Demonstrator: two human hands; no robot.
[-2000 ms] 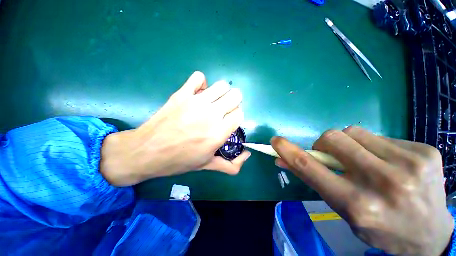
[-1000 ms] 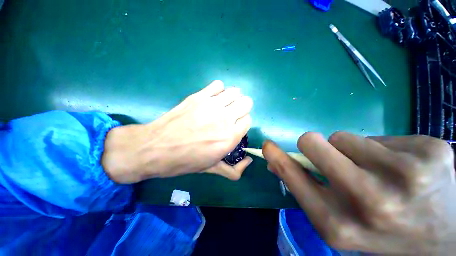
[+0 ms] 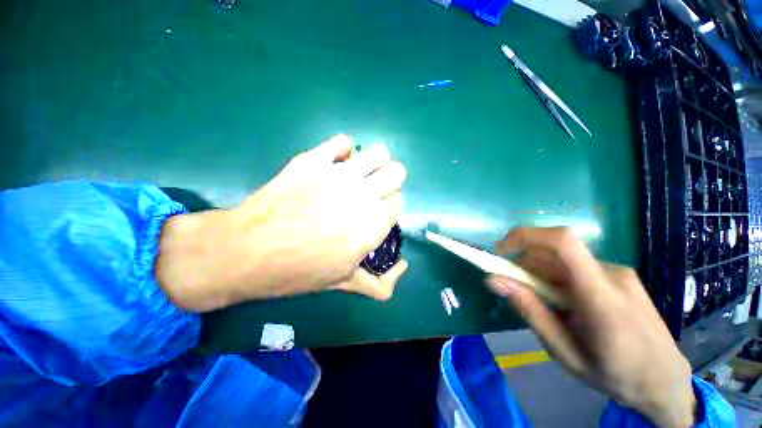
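My left hand [image 3: 292,221] holds a black round watch case [image 3: 383,253] between thumb and fingers, low over the green mat. Much of the case is hidden under the hand. My right hand [image 3: 585,309] holds an off-white tapered pry stick [image 3: 476,257], its tip pointing left toward the case. The tip is apart from the case, a short gap to its right. The right hand is slightly blurred.
Silver tweezers [image 3: 547,90] lie open at the upper right. A small blue piece [image 3: 435,84] lies left of them. A black gridded tray [image 3: 668,192] stands right, with black round units [image 3: 614,42] behind. White strips [image 3: 449,300] and a white scrap [image 3: 277,337] lie near the front edge.
The pry stick's tip was at the case before; now my right hand has drawn it away to the right. My left hand still holds the case. The view has shifted, showing more of the black tray.
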